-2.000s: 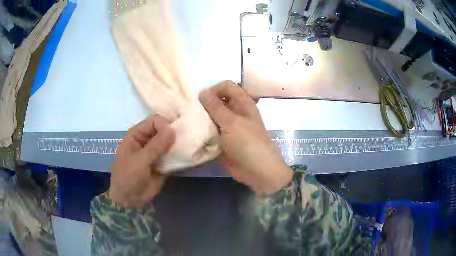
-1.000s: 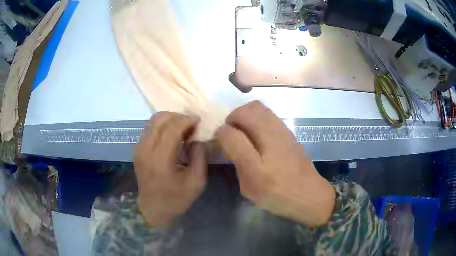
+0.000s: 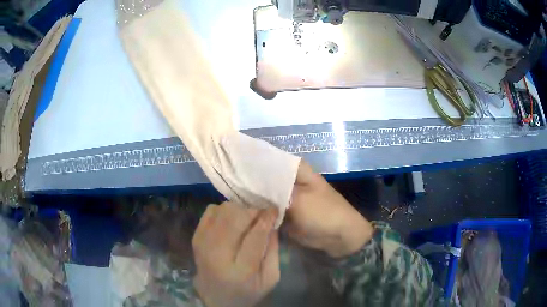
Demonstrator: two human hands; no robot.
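Note:
The pale peach sleeve piece [image 3: 180, 78] runs from the top left of the white table down over its front edge. Its far end shows a sparkly sheer part. Its near end is opened into a wide, paler flap. My left hand [image 3: 237, 249] pinches the lower edge of this end, in front of the table edge. My right hand [image 3: 324, 213] is at the right side of the opening; its fingertips are hidden behind or inside the fabric, which lies around them.
The sewing machine's bed plate [image 3: 354, 60] is at upper centre right. Gold-handled scissors [image 3: 445, 96] and pale threads lie right of it. A ruler strip [image 3: 390, 137] lines the front edge. Stacked fabric [image 3: 21, 102] is at far left. A blue basket [image 3: 517, 240] with fabric is below right.
Both hands have moved down and nearer, past the table edge, with the sleeve end. The bunched end is now spread open as a flap. The view has shifted, so the machine appears higher and further left.

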